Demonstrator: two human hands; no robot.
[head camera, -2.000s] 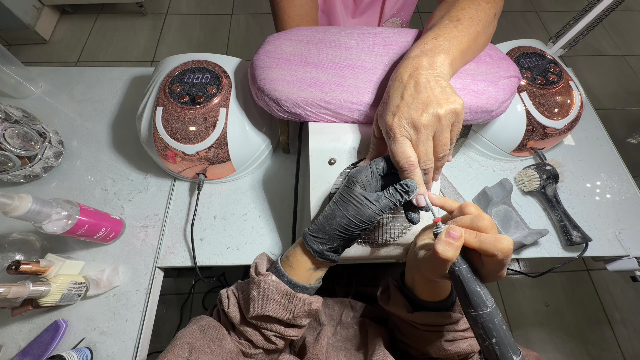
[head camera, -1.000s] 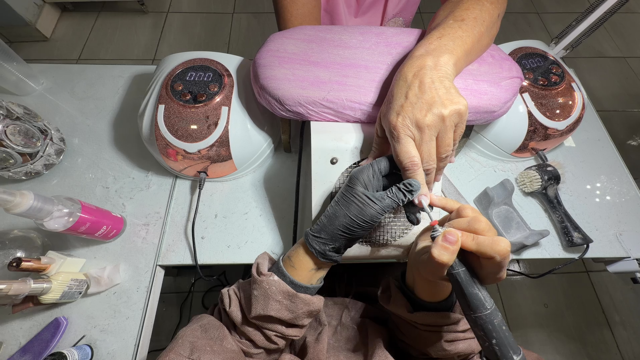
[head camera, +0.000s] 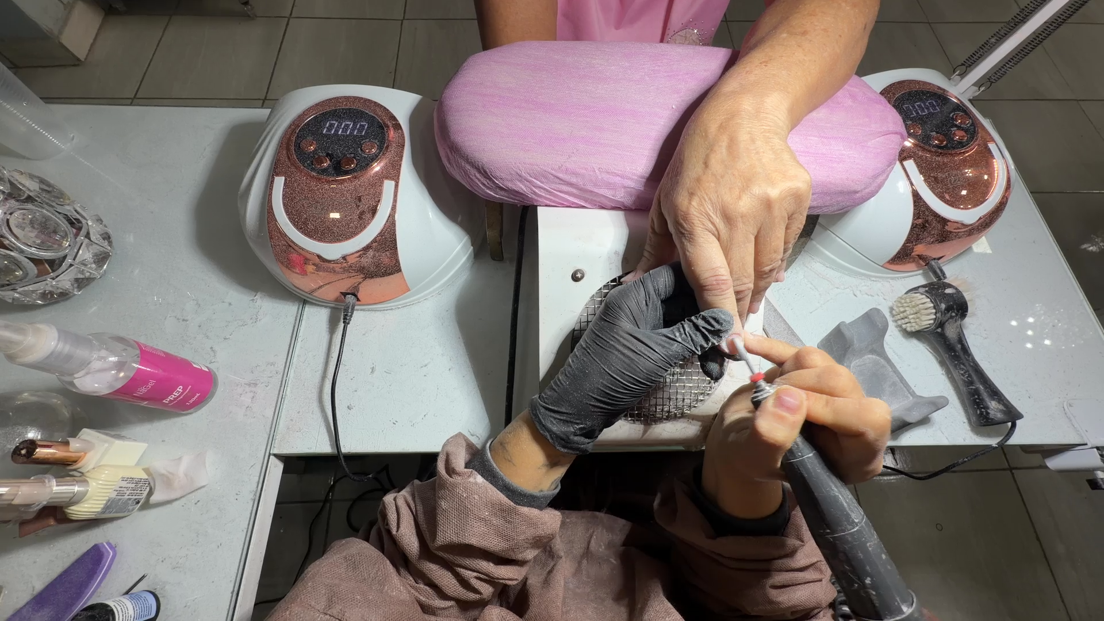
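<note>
My left hand, in a black glove, grips a fingertip of another person's hand between thumb and fingers. My bare right hand holds a dark electric nail drill like a pen. The drill's bit, with a red band at its base, is at the nail of the held finger. The other person's wrist rests over a pink-covered arm cushion. Beneath my gloved hand lies the metal mesh of a dust collector, partly hidden by both hands.
White and rose-gold nail lamps stand left and right. A dusty brush with a black handle and a grey cradle-shaped stand lie at right. At left are a spray bottle, polish bottles, a purple nail file and a glass dish.
The drill bit has shifted slightly about the held fingertip. My left hand keeps its grip on the finger, and the other person's hand stays nearly still.
</note>
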